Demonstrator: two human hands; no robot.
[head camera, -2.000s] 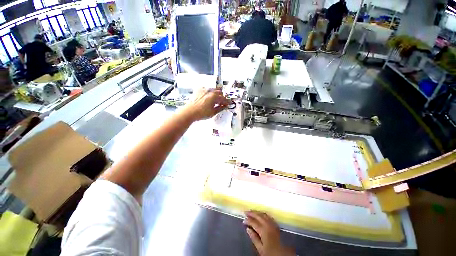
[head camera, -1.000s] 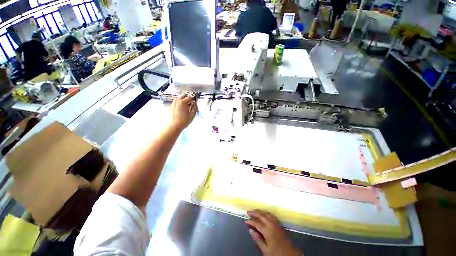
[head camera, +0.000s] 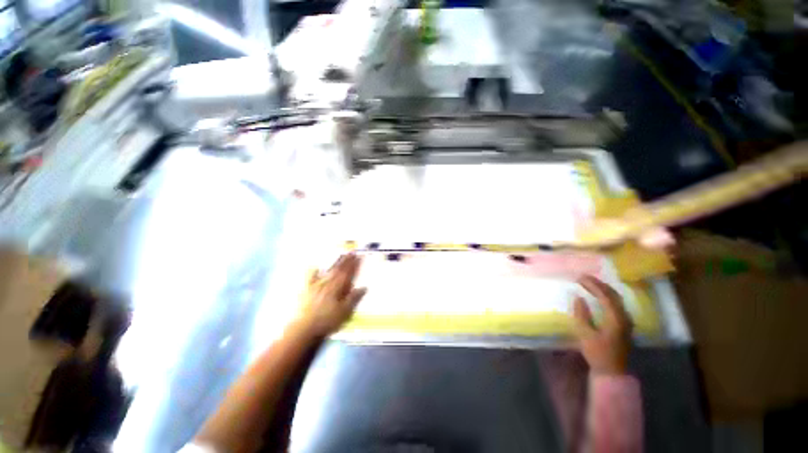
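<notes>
The white sewing template (head camera: 478, 195) with yellow tape borders lies in front of me, with a pink strip and small black marks along its middle. No panel shows on it. My left hand (head camera: 333, 296) lies at its left end, fingertips near the end of the marked line. My right hand (head camera: 604, 323) is over its front right part, fingers apart, holding nothing. The hinged template strip (head camera: 735, 190) stands open to the right from the yellow hinge flap (head camera: 642, 257). The picture is blurred.
The sewing machine head (head camera: 314, 159) stands behind my left hand. The clamp carriage (head camera: 496, 133) runs behind the template. The brown panel stack (head camera: 22, 327) is at the left edge, a second brown pile (head camera: 753, 327) at the right. The control screen (head camera: 213, 35) is cut off above.
My left hand has come down from beside the control screen to the template's left end. My right hand has moved right along the front edge onto the template. The view has shifted and tilted down.
</notes>
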